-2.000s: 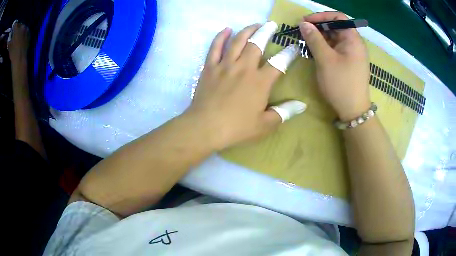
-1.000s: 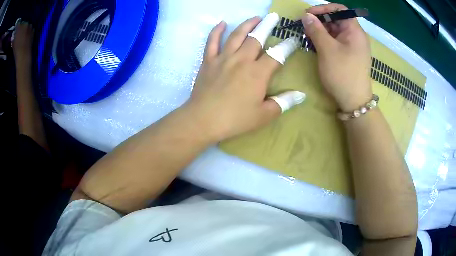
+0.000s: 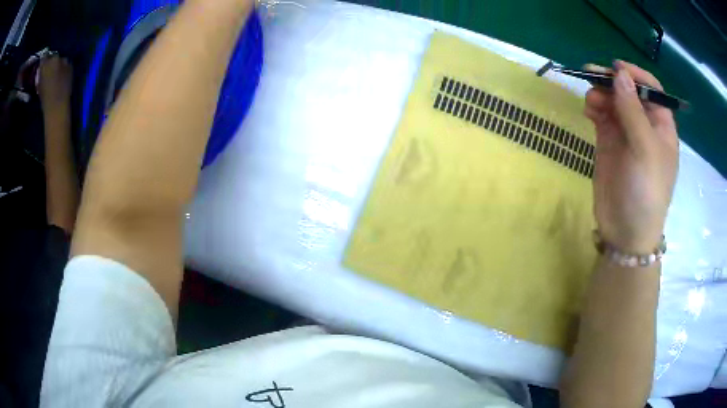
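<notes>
My right hand (image 3: 634, 159) holds dark tweezers (image 3: 594, 76) above the upper right part of the yellow sheet. A small black piece (image 3: 545, 68) is at the tweezers' pointed tip. Two close rows of small black die-cut pads (image 3: 510, 119) lie on the yellow sheet (image 3: 470, 215); my right hand hides their right end. My left arm reaches up over the blue ring to the top edge, and my left hand is cut off by the picture's edge.
The yellow sheet lies on the white padded cover (image 3: 279, 191). The blue ring (image 3: 237, 88) stands at the upper left, partly behind my left arm. Another person's hand (image 3: 54, 80) is at the far left. A thin dark frame (image 3: 650, 36) lies on the green surface.
My left hand has left the pad rows and gone up out of view. My right hand has moved right with the tweezers, and a black piece now shows at their tip.
</notes>
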